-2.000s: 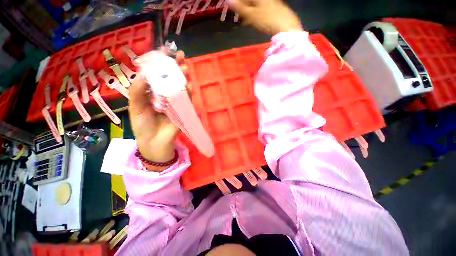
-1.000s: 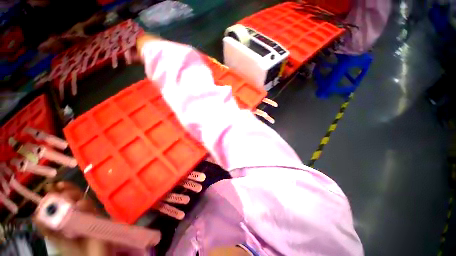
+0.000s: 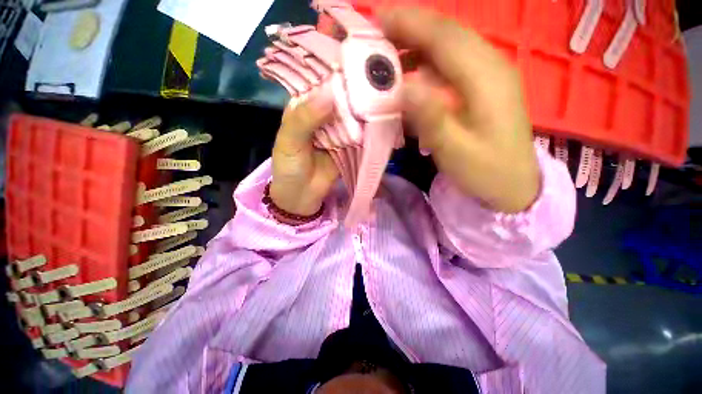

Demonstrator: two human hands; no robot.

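Observation:
A stack of several pink-strap smartwatches (image 3: 362, 108) is at the top centre, fanned at the left. The front watch shows its pale back with a round dark sensor window. My left hand (image 3: 304, 158) is closed around the stack from below left. My right hand (image 3: 469, 115) is blurred and lies over the stack's right side; whether its fingers grip a watch cannot be told. The red turnover tray (image 3: 600, 100) is at the upper right, with pink straps on it and hanging from its lower edge.
A red tray stack (image 3: 69, 200) with many beige-strap watches (image 3: 173, 231) poking out stands at the left. A white board (image 3: 65, 61) with a pale yellow disc and a white paper sheet (image 3: 219, 19) lie on the bench. A blue object is at the right.
My right hand has come back from the far tray to the watches in my left hand. The view has swung left and down. Pink straps now show on top of the red tray.

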